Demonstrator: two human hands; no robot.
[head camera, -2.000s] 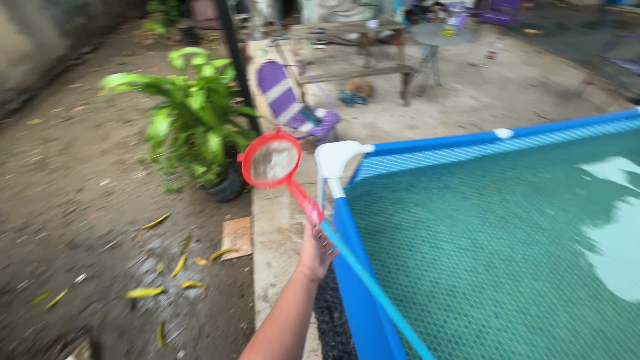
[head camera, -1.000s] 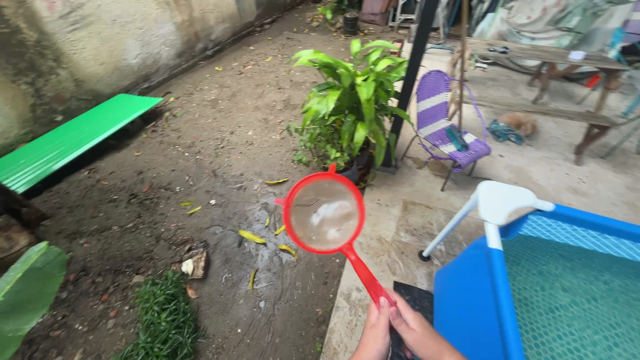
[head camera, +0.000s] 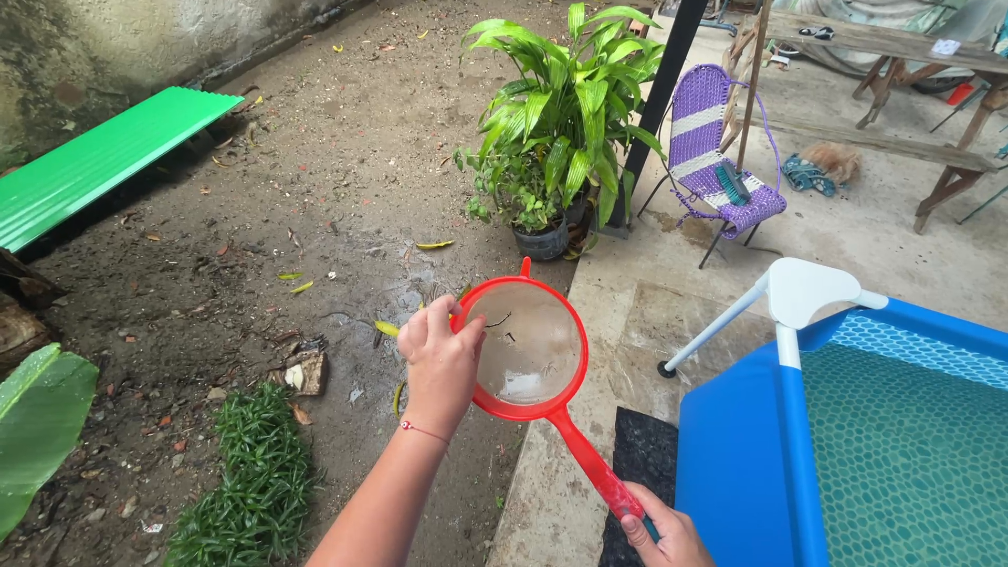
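Note:
A red plastic strainer (head camera: 577, 441) with a fine mesh is held out over the edge between dirt and concrete. My right hand (head camera: 664, 531) grips the lower end of its handle, where a bit of blue-green pole shows. At the strainer's left rim is my left hand (head camera: 442, 346), fingers bent, thumb and fingertips at the mesh beside a small dark twig (head camera: 499, 320). Whether those fingers pinch the rim or some debris cannot be told. Another dark bit lies on the mesh.
A blue framed pool (head camera: 736, 441) with water stands at right, its white corner joint (head camera: 811, 291) on top. Beyond are a potted plant (head camera: 542, 238), a black post, a purple woven chair (head camera: 697, 150) with a brush, and wooden benches. A green corrugated sheet (head camera: 110, 157) lies left.
My left hand has left the handle area and moved up to the strainer's left rim. My right hand stays on the handle. Two seconds ago the strainer was near the pool corner, above one visible hand.

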